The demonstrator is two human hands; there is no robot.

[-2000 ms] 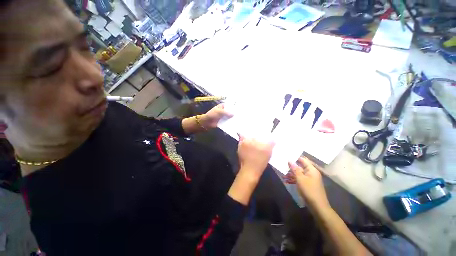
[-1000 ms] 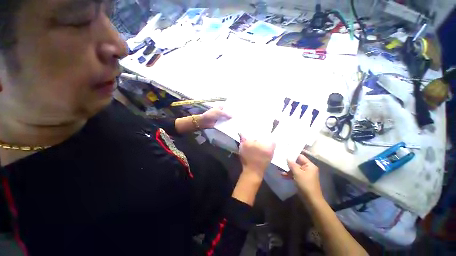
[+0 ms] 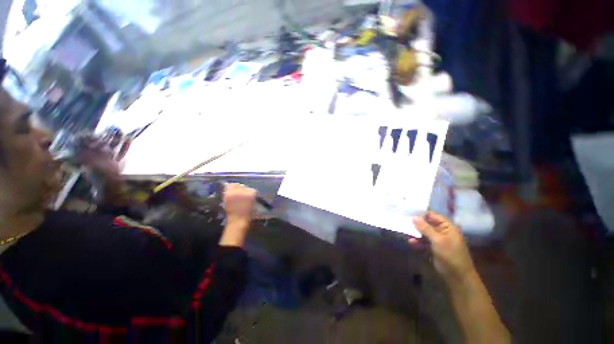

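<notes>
A white spec sheet with several dark trouser-like shapes is held up in front of the paper-covered table. My right hand grips its lower right corner between thumb and fingers. The print on the page is washed out and cannot be read. My left hand is not in the picture.
Another person in a black top with red trim is at the left, a fist near the table's front edge. The bright table bears a long yellowish stick and blurred clutter at the back. Dark cloth hangs at the upper right.
The other person's hands have let go of the sheet, which is now in my right hand alone and clear of them. The view has swung right, and shears and blue block have left it.
</notes>
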